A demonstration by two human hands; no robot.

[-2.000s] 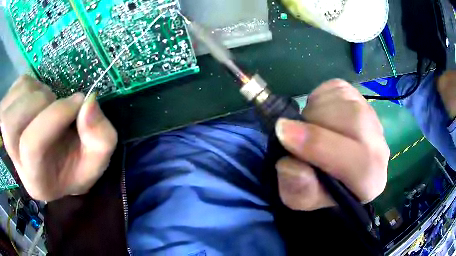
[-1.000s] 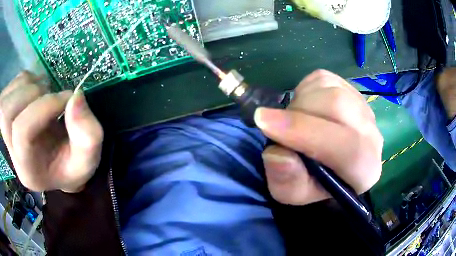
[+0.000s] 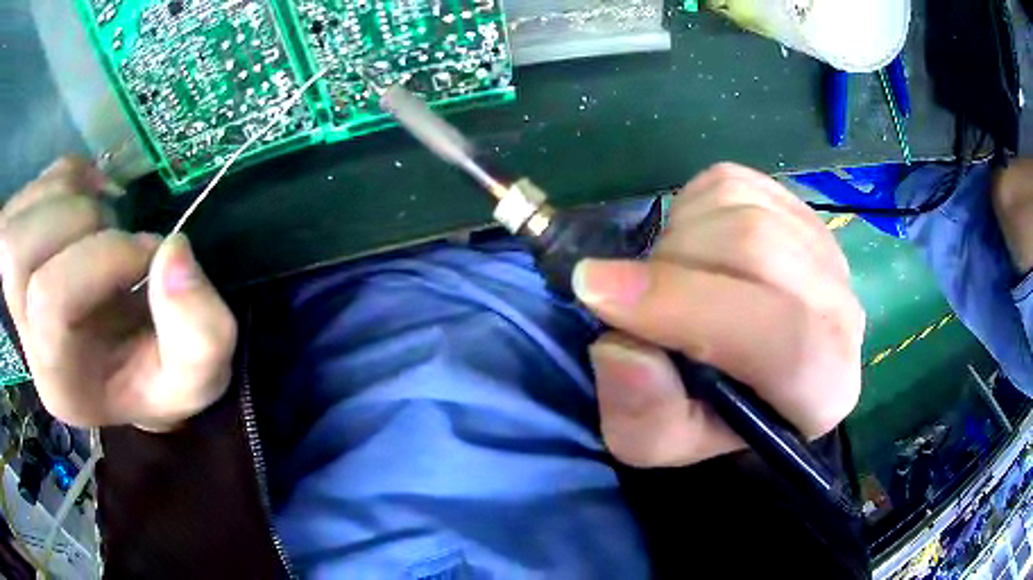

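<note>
Two green circuit boards (image 3: pixel 215 85) lie side by side at the upper left, solder side up. My left hand (image 3: pixel 119 300) pinches a thin solder wire (image 3: pixel 240 151) between thumb and forefinger. Its far end reaches over the right-hand board. My right hand (image 3: pixel 725 323) holds the soldering iron (image 3: pixel 521 207) by its black handle. The iron's grey tip points up and left over the lower part of the right-hand board, near the wire's end. Whether tip and wire touch a joint is too blurred to tell.
A grey plate (image 3: pixel 617 43) with solder crumbs along its edge lies beside the boards. A round cream container (image 3: pixel 833 32) and blue-handled pliers (image 3: pixel 836 108) are at the upper right. Black cables and a person's blue-clothed part (image 3: pixel 969 255) show at the right.
The boards and plate have shifted right and up in view. The iron tip has moved left and down from its place two seconds ago. Both hands keep their holds.
</note>
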